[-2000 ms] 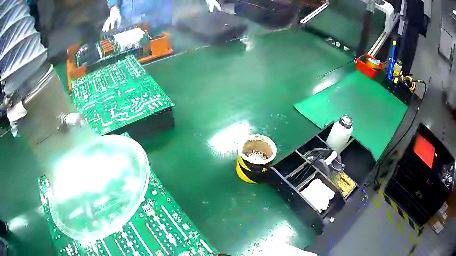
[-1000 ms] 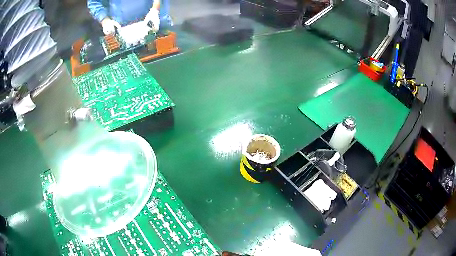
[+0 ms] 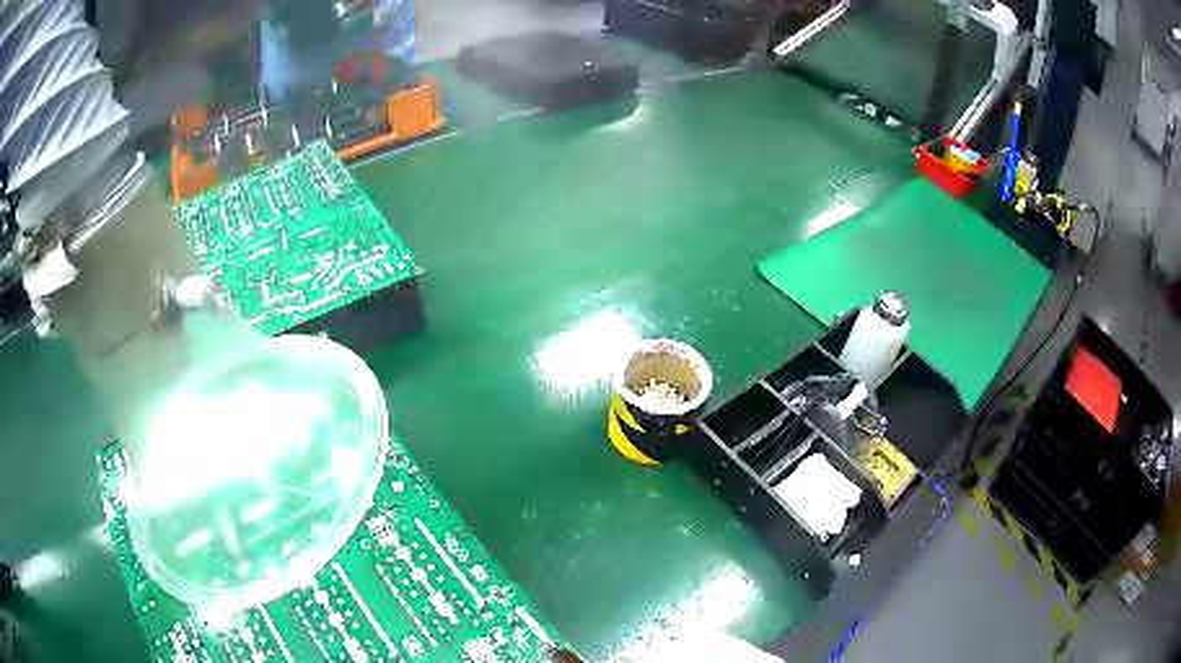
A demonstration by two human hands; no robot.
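Observation:
A large green circuit board (image 3: 427, 570) lies at the lower left, cut off by the bottom edge. The clear round fume hood (image 3: 279, 570) stands over its left part and hides much of it with glare. A small brown tip (image 3: 565, 655) shows at the board's lower right corner, at the bottom edge. A white shape beside it, seemingly my gloved right hand (image 3: 706, 646), is cut off by the bottom edge and blends with glare; its fingers and anything held are hidden. My left hand is out of the picture.
A second board (image 3: 304, 246) lies beyond the hood, near an orange carrier (image 3: 415, 112). The yellow-black pot (image 3: 644, 434) stands left of a divided black tray (image 3: 764, 499) holding a white bottle (image 3: 876, 343) and wipes. A ribbed duct (image 3: 65, 117) fills the upper left.
The opposite worker's gloved hands and the assembly in the orange carrier are gone from view, leaving upright pegs visible. The camera view has shifted slightly. The board under the hood looks unmoved.

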